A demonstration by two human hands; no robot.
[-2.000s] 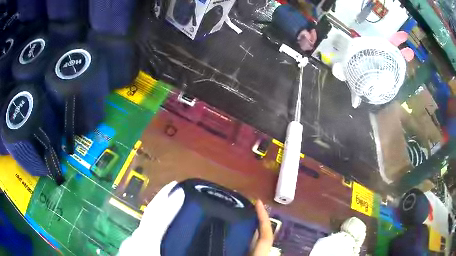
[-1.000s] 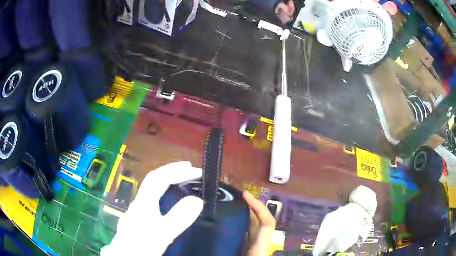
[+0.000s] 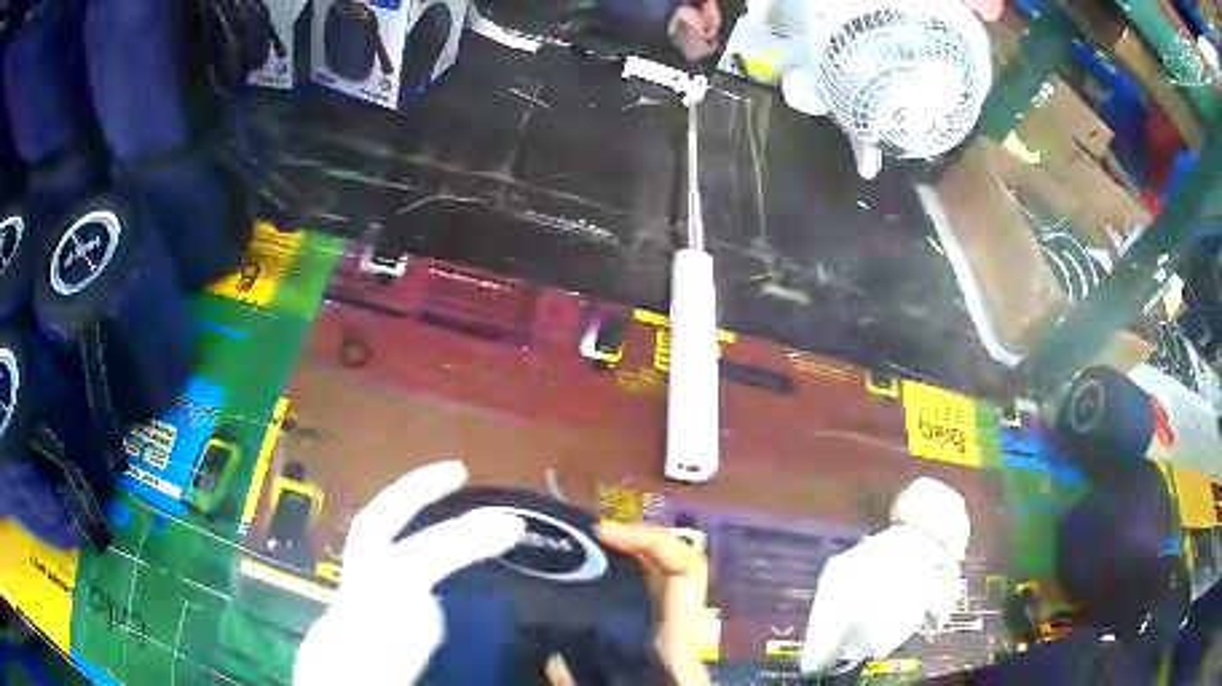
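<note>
A navy cylindrical unit (image 3: 536, 630) stands at the bottom centre, its black end cap with a white ring logo facing up. My left hand (image 3: 389, 590), in a white glove, holds its left side, with fingers lying over the cap. My right hand (image 3: 670, 590), bare, holds its right side, fingertips at the cap's edge. A small skin-coloured patch shows low on the unit's front; I cannot tell what it is. The strap cannot be made out. The unit's lower part is cut off by the picture's edge.
Navy units (image 3: 87, 255) crowd the left; another unit (image 3: 1106, 416) stands right. A white bar (image 3: 692, 389) on a cord lies ahead. An off-white cloth bundle (image 3: 891, 583) is right of my hands. White boxes (image 3: 359, 47), a fan (image 3: 905, 81) and another person's hand (image 3: 696, 27) are at the back.
The strap that stood up over the cap is no longer seen upright. My gloved fingers now lie over the cap. The bench scene has shifted left and slightly up in view.
</note>
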